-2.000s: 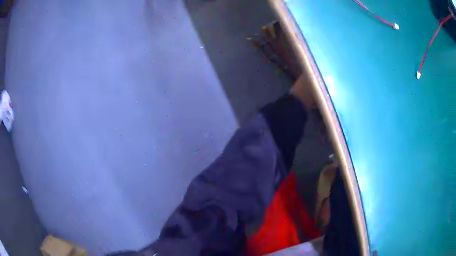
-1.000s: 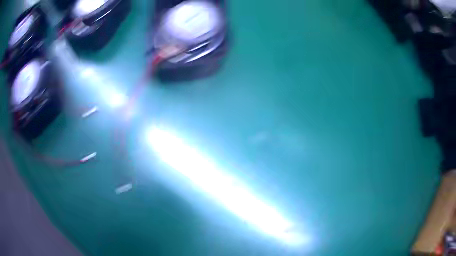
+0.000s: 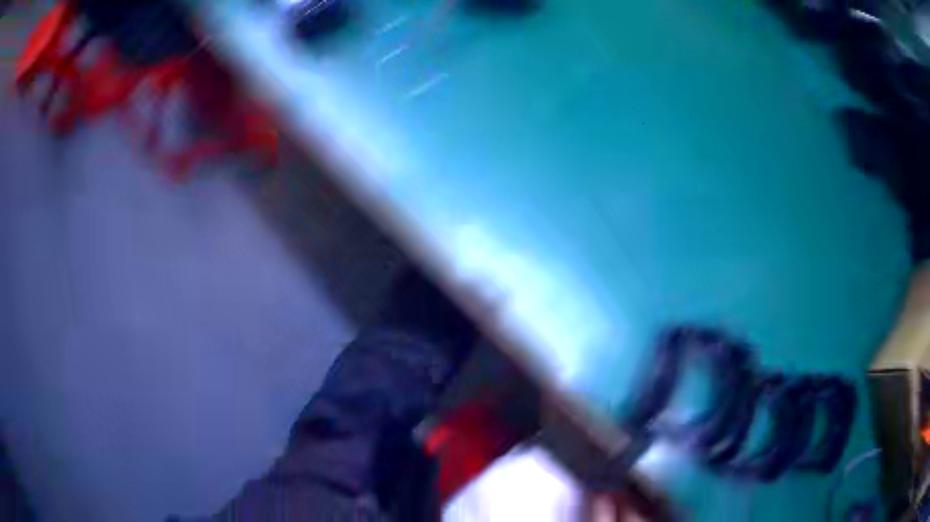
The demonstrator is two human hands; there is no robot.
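The picture is strongly blurred. A few black speaker housings [image 3: 772, 420] stand in a row near the front edge of the green table [image 3: 653, 204], with green showing through their openings. My left arm, in a dark sleeve, reaches from the lower left to the table edge. My left hand is hidden there. A small skin-coloured blur at the bottom edge, by the table edge, looks like part of my right hand [image 3: 614, 507]; its fingers and any hold cannot be made out.
Dark parts [image 3: 885, 153] are heaped at the far right. A brown box [image 3: 901, 352] is cut off by the right edge. Red stools [image 3: 153, 97] stand at upper left. A red thing [image 3: 466, 446] and a white thing [image 3: 518, 487] lie low, below the table edge.
The view has swung. The speakers at upper left are now mostly out of the picture. The table edge, my left sleeve and the row of black housings have come into view.
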